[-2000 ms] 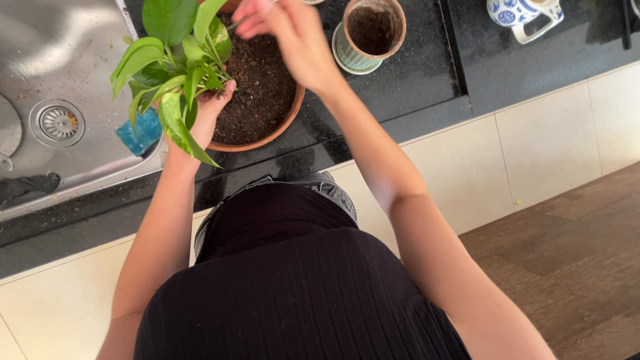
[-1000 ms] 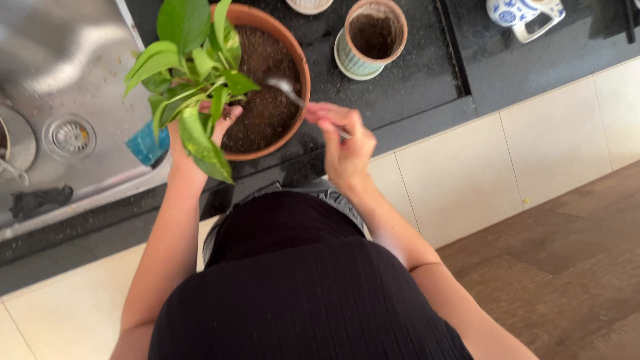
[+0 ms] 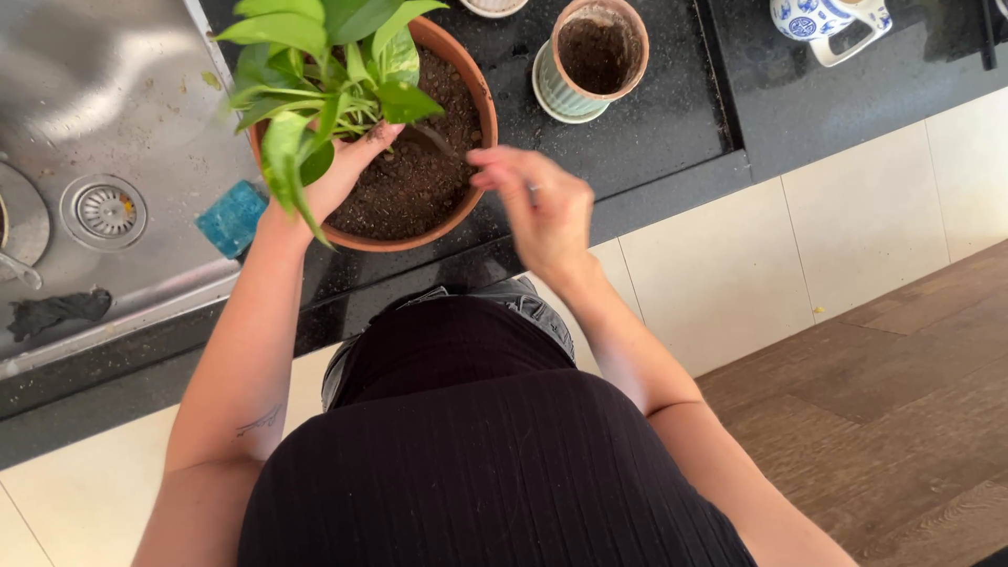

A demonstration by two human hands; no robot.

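Observation:
A round terracotta pot (image 3: 487, 102) full of dark potting soil (image 3: 409, 185) stands on the black counter beside the sink. The leafy green pothos plant (image 3: 339, 71) leans over the pot's left part, with my left hand (image 3: 342, 169) around its base, fingers partly hidden by leaves. My right hand (image 3: 539, 201) is at the pot's right rim, blurred, closed on a metal spoon (image 3: 437, 142) whose bowl end is in the soil near the stems. To the right, a ribbed pale green pot (image 3: 579, 75) holding soil stands on a saucer.
The steel sink (image 3: 150, 150) at left holds a metal pan (image 3: 24, 213) and a dark cloth (image 3: 59, 313). A blue sponge (image 3: 232, 219) lies at its right edge. A blue-and-white ceramic mug (image 3: 823, 20) stands at the upper right, and part of a small white dish (image 3: 494, 6) shows at the top.
My right hand was over the top of the pot, then beyond its lower right rim with the spoon raised; now the spoon reaches into the soil near the stems. My left hand stays at the plant.

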